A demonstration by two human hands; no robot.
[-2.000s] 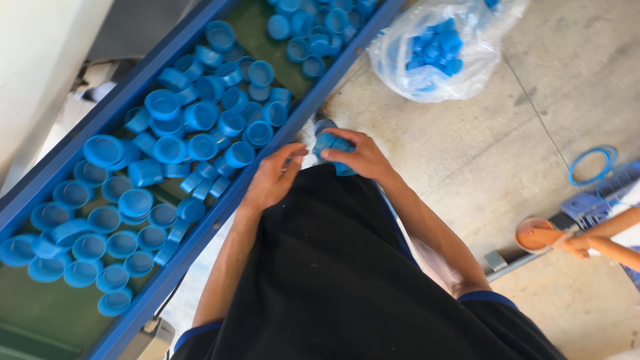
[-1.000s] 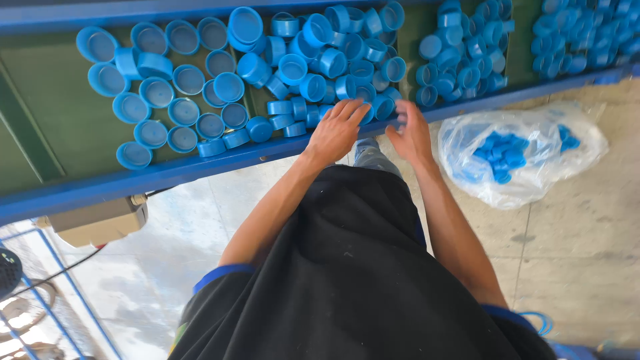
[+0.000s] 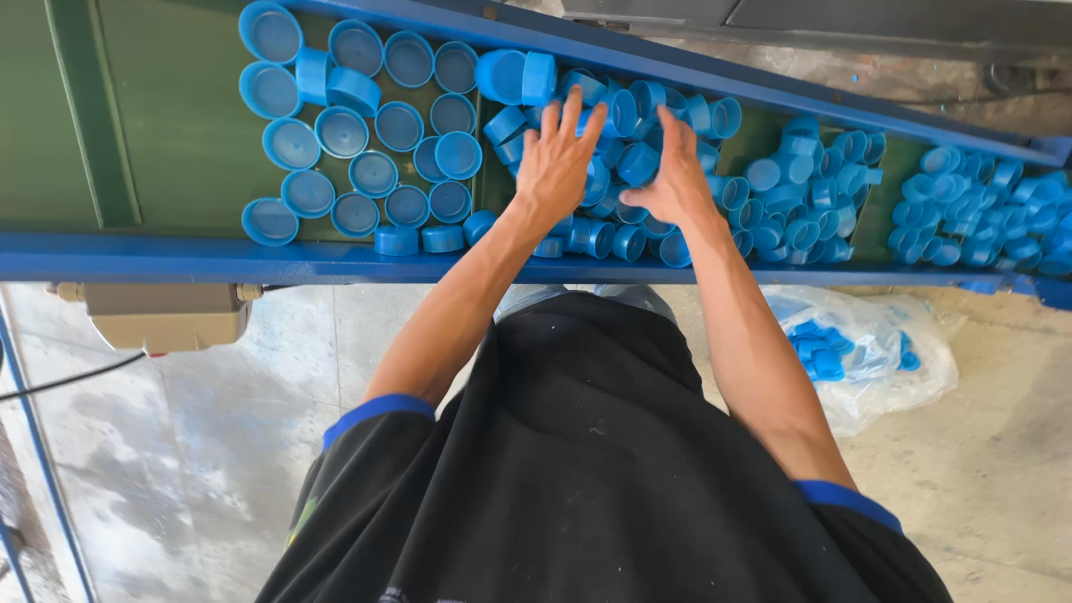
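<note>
Many round blue plastic caps [image 3: 368, 172] lie on a green conveyor belt [image 3: 176, 134]. On the left they form a loose single layer, mostly hollow side up. A heaped group is at the middle, where my left hand [image 3: 559, 159] rests over the caps with its fingers spread. My right hand [image 3: 677, 180] is at the same heap, a little to the right, thumb and fingers apart, with caps [image 3: 639, 163] between the two hands. Neither hand has plainly closed on a cap. The undersides of my fingers are hidden.
Blue metal rails [image 3: 335, 261] edge the belt, and a raised cleat [image 3: 96, 117] crosses it at left. More cap heaps [image 3: 963, 205] lie further right. A clear plastic bag [image 3: 888, 360] with blue caps sits on the floor. A beige box [image 3: 167, 316] hangs below the near rail.
Two seconds ago my right hand held blue caps near my body; now both hands are over the heap on the belt. The view has turned strongly.
</note>
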